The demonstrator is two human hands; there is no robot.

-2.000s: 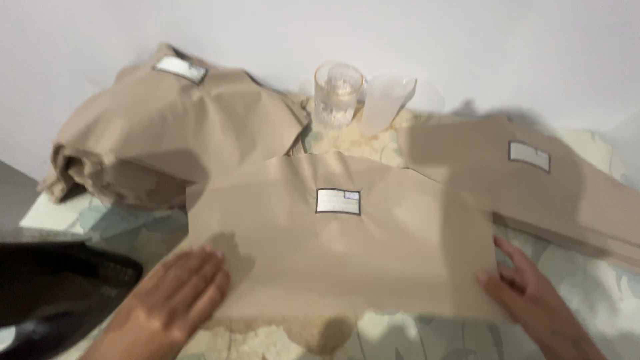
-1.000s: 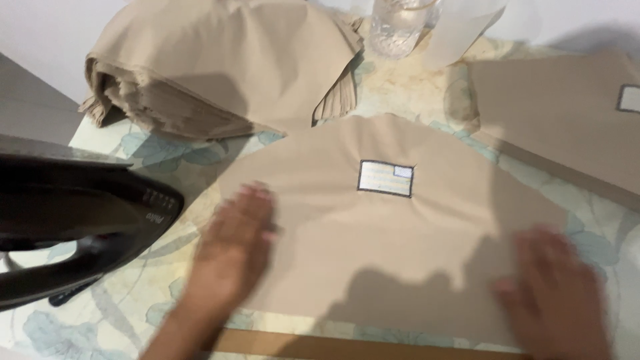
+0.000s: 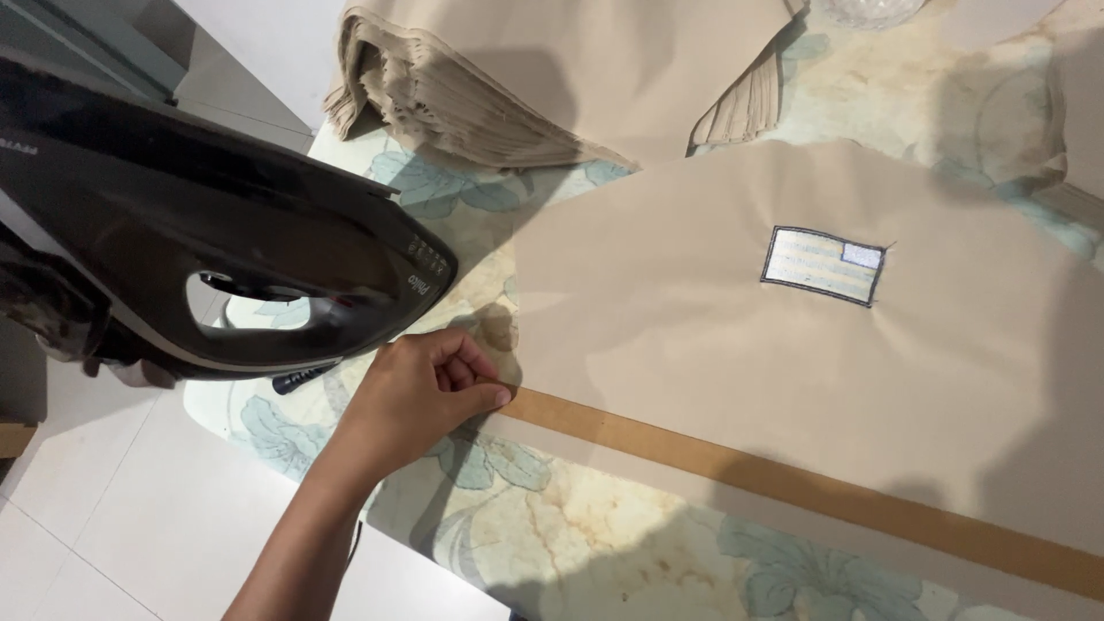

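My left hand (image 3: 444,371) pinches the left end of a brown strip (image 3: 690,444), which looks like card, between thumb and fingers. The strip lies across a beige fabric piece (image 3: 655,302) near its lower edge, with a band of the fabric showing below it. A rectangular flag patch (image 3: 824,266) with a dark stitched border is on the fabric. Left of the fabric and just above my left hand is a black Philco clothes iron (image 3: 285,233). My right hand is out of view, and the strip's right end runs past the frame edge.
A thick stack of folded beige fabric (image 3: 483,95) sits at the top. More beige fabric (image 3: 1082,112) lies at the far right edge. The base of a clear glass (image 3: 871,9) shows at the top. Under everything is a floral ironing surface (image 3: 586,535), its edge above the tiled floor.
My left hand, earlier flat on the fabric, now pinches the strip's end. My right hand has left the view. More of the strip shows than one second ago. The view has shifted down and left.
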